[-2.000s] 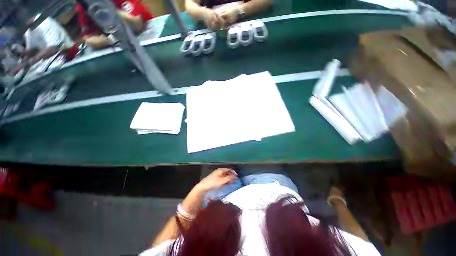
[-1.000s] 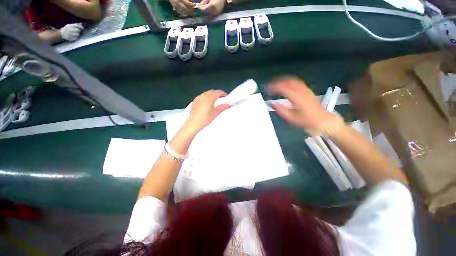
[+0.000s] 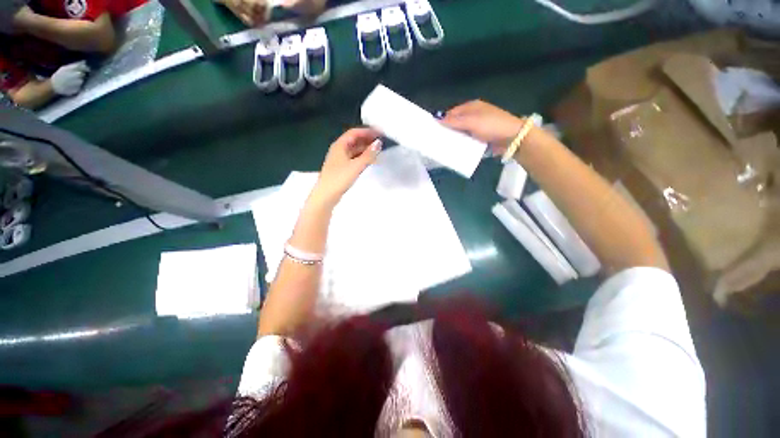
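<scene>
A white folded or rolled sheet (image 3: 423, 130) is held up slantwise above the far edge of the large white sheets (image 3: 385, 227). My right hand (image 3: 483, 124) grips its upper right side. My left hand (image 3: 351, 156) is beside its left end, fingers bent and apart, with nothing clearly in it. White-grey plastic units stand in two groups on the green belt, one at the left (image 3: 292, 62) and one at the right (image 3: 398, 32).
A stack of small white sheets (image 3: 208, 281) lies at the left. Long white rolled strips (image 3: 547, 235) lie under my right forearm. A brown carton (image 3: 676, 162) stands at the right. A grey post (image 3: 111, 167) slants in from the left. A co-worker's gloved hand (image 3: 70, 78) shows opposite.
The white piece by my left hand is now held up in my right hand. My right hand has come in to it, and my left hand has let go. The view has shifted.
</scene>
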